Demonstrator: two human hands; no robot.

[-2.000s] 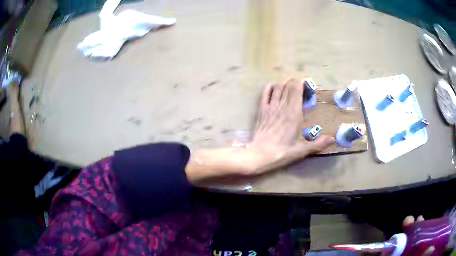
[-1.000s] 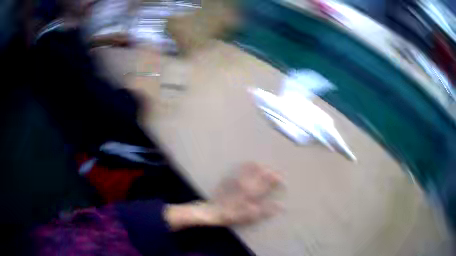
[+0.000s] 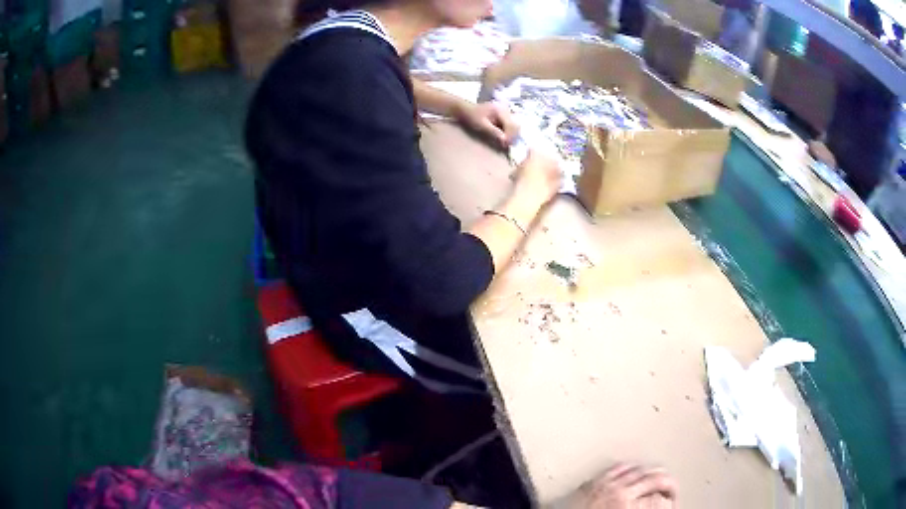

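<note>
My left hand point(image 3: 628, 487) shows at the bottom edge of the picture, partly cut off. It rests on or just above the tan worktable point(image 3: 606, 398); its fingers look slightly curled, and nothing shows in it. A crumpled white cloth point(image 3: 760, 403) lies on the table to the right of the hand, near the table's far edge. My right hand is out of the picture. The plates, posts and squeeze bottle are not in view.
A person in a dark top point(image 3: 358, 179) sits at the table, hands beside an open cardboard box point(image 3: 656, 164) of small pale pieces. Small crumbs lie on the board. A red stool point(image 3: 318, 368) stands on the green floor, near a box of bagged pieces point(image 3: 204, 423). A green surface point(image 3: 795, 268) runs alongside.
The view has swung left, away from the brown board, white plate and bottle. My left hand has left the brown board. The seated person and cardboard box now show clearly.
</note>
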